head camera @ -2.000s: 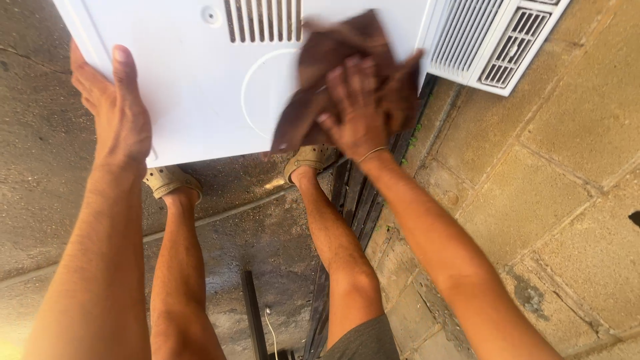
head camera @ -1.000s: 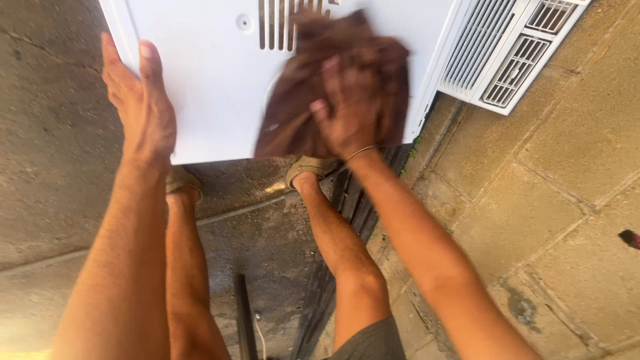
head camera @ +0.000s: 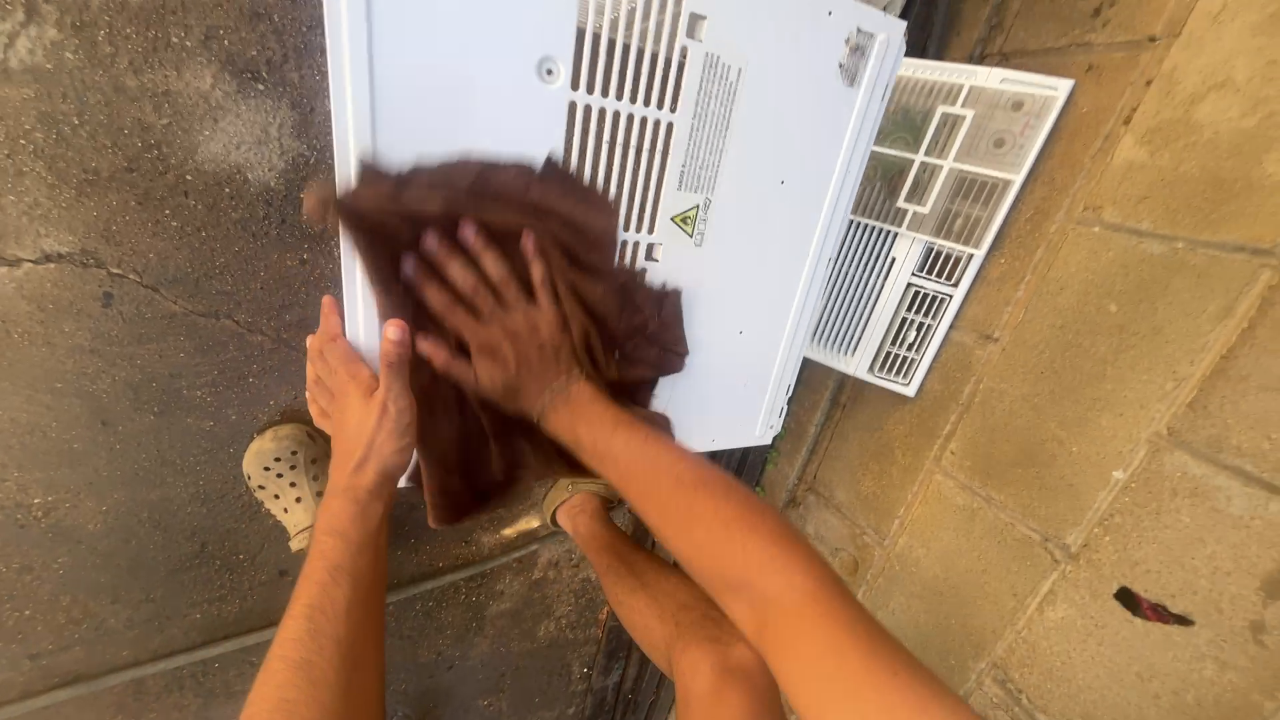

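A white metal casing panel with vent slots and a warning label spans the upper middle of the view; it looks like the housing of an air conditioner. My left hand grips its left edge, the thumb on the near face. A brown cloth lies bunched over the panel's lower left part, hanging past its lower edge. Flat on the cloth, fingers spread, my right hand presses it against the panel; both are slightly blurred. The cloth hides part of the vent slots.
A white louvred front grille leans by the stone block wall at the right. Below the panel are my feet in tan clogs on the rough concrete floor. Dark slats show between floor and wall.
My right hand has moved the cloth left across the panel, close to my left hand. More of the vents, the label and the grille now show as the view has shifted.
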